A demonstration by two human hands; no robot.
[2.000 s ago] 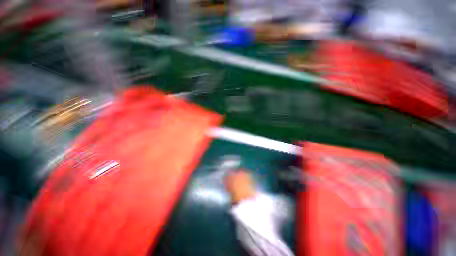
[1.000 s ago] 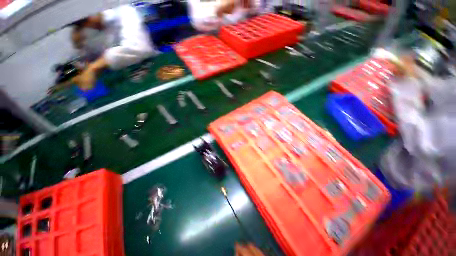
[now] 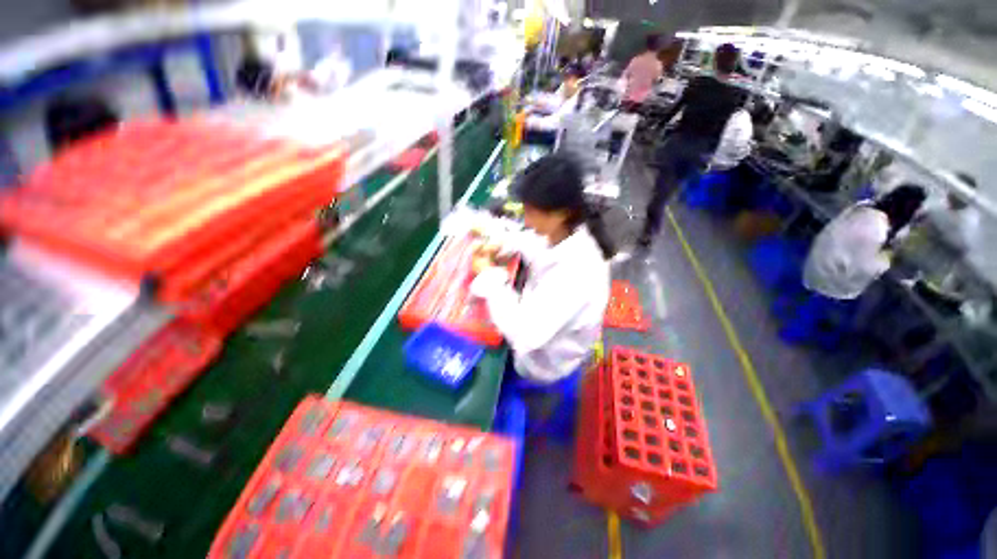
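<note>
Neither of my hands is in the picture. Nearest in front of me is the red-orange band tray (image 3: 412, 442) at the bottom centre, with grey bands in its pockets. It lies on the green bench beside the conveyor belt (image 3: 243, 395). Several grey strips lie spread along the belt. A blue parts bin (image 3: 443, 355) sits on the bench beyond the tray.
A seated person in a white coat (image 3: 563, 289) works at another red tray. Stacked red trays with dark items (image 3: 656, 420) stand on the floor at right. A blue stool (image 3: 869, 415) is further right. Large red trays (image 3: 175, 197) are stacked at upper left. A person in black walks the aisle.
The view has swung right and up, towards the aisle. The band tray now shows at the bottom edge. The left tray, the pin pile and the fingers at the bottom edge have left the picture.
</note>
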